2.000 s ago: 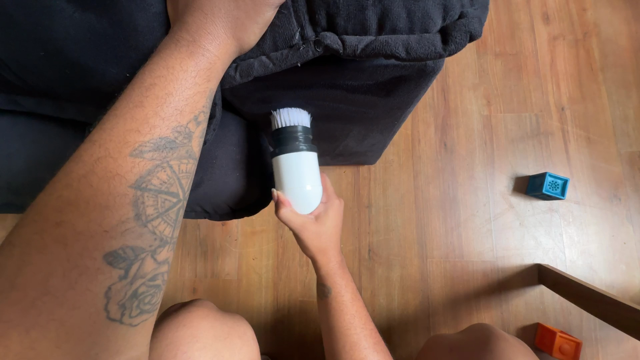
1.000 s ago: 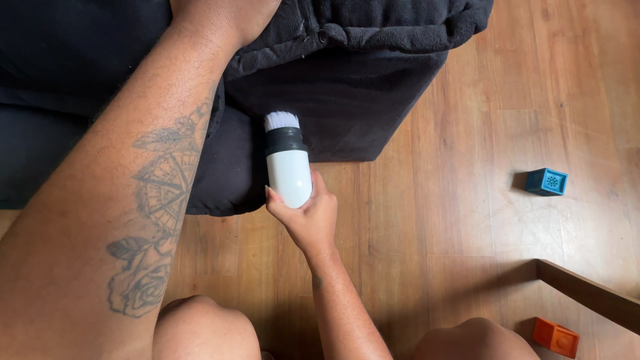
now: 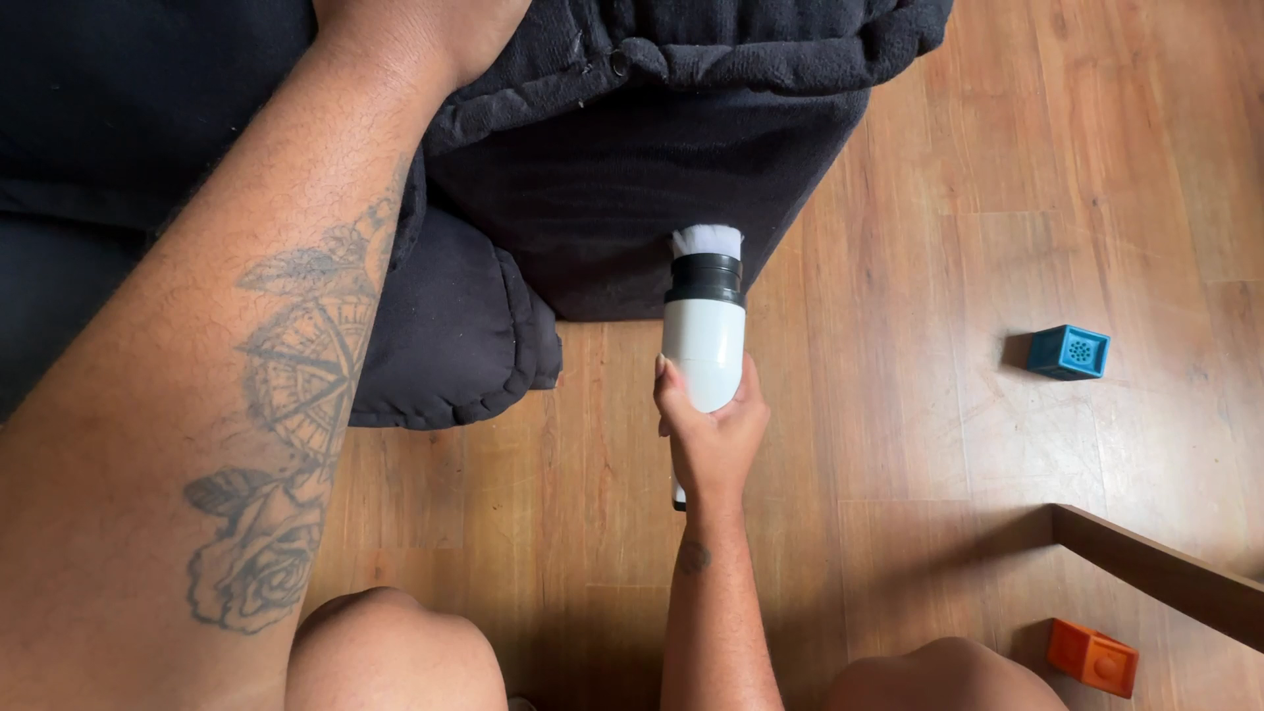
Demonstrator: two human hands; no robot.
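A white and black handheld vacuum cleaner with a white bristle brush head (image 3: 704,326) is gripped by its handle in my right hand (image 3: 713,430). Its bristles meet the front panel of the dark fabric sofa arm (image 3: 632,188), low and near the panel's right edge. My left hand (image 3: 425,30) rests on top of the padded armrest, and its fingers are cut off by the upper frame edge, so whether it holds anything cannot be told. The tattooed left forearm crosses the left side of the view.
On the wood floor at the right stand a blue toy block (image 3: 1069,353) and, lower down, an orange toy block (image 3: 1093,657). A brown wooden bar (image 3: 1160,568) juts in from the right edge. My knees show at the bottom.
My right hand has moved the vacuum's brush to the right across the sofa arm's front panel, from near its left part. The left hand stays on the armrest.
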